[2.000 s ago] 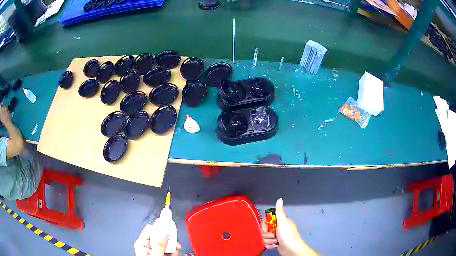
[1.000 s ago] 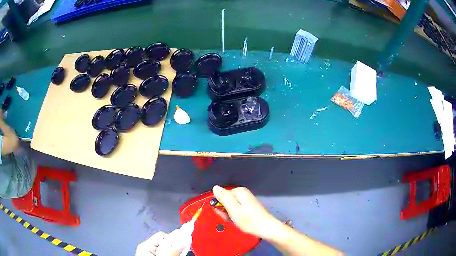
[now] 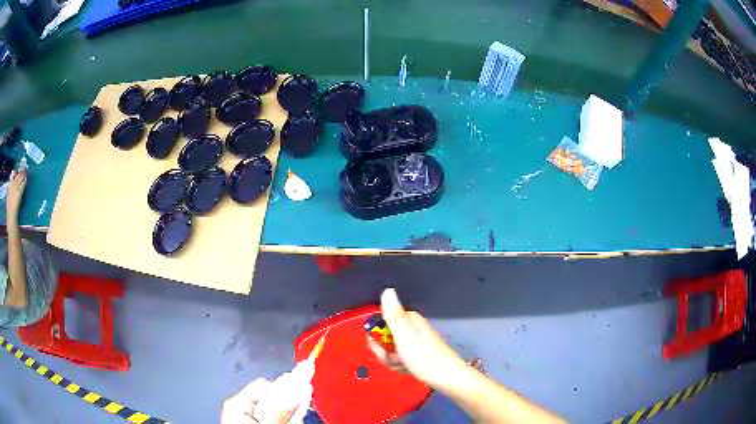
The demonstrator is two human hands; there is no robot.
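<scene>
My left hand is at the bottom, closed around a white glue bottle whose thin orange-yellow nozzle points up and right. My right hand is to its right, closed around a yellow-red lighter with a black end, thumb raised. The lighter is near the nozzle but apart from it. Both hands are over a red stool, in front of the bench.
Black shells lie on a cardboard sheet. Two black twin-cup housings, a second glue bottle, a white box and a parts bag are on the bench. A person's arm is at left.
My right hand has moved left over the stool with the lighter, then slightly back right from the nozzle. The bottle now tilts right. The other person's arm has reached forward onto the bench.
</scene>
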